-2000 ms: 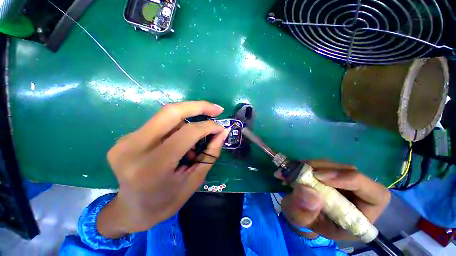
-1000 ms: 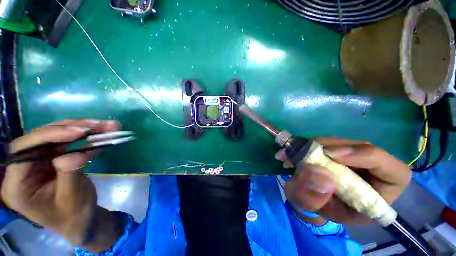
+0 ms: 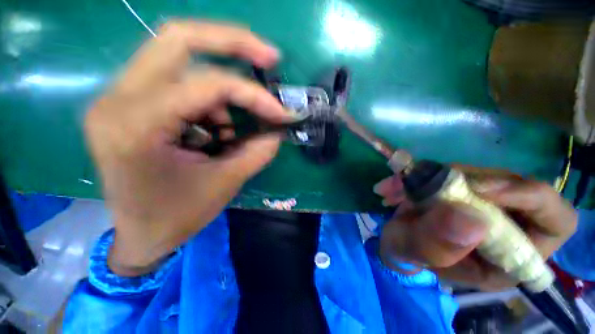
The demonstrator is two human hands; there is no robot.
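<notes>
The watch housing (image 3: 301, 135) sits in the black fixture (image 3: 341, 79) near the bench's front edge; both are blurred and partly covered by my left hand. My left hand (image 3: 189, 130) is over the left side of the fixture, with fingers closed around the dark tweezers (image 3: 258, 124), whose tips reach the housing. My right hand (image 3: 476, 225) holds the cream soldering iron (image 3: 502, 241). Its metal barrel (image 3: 368, 138) points up-left, with the tip at the right edge of the housing. Whether the tip touches is too blurred to tell.
Small reddish-white parts (image 3: 279, 203) lie at the bench edge below the fixture. The brown cylinder (image 3: 541, 68) stands at the upper right, with a yellow wire (image 3: 566, 164) below it. Part of the fan guard (image 3: 522, 8) shows at the top right. Solder wire (image 3: 139, 17) runs at the upper left.
My left hand has moved right with the tweezers, from away at the left to over the housing. The iron's tip remains beside the housing. The view has shifted, and the second housing is out of view.
</notes>
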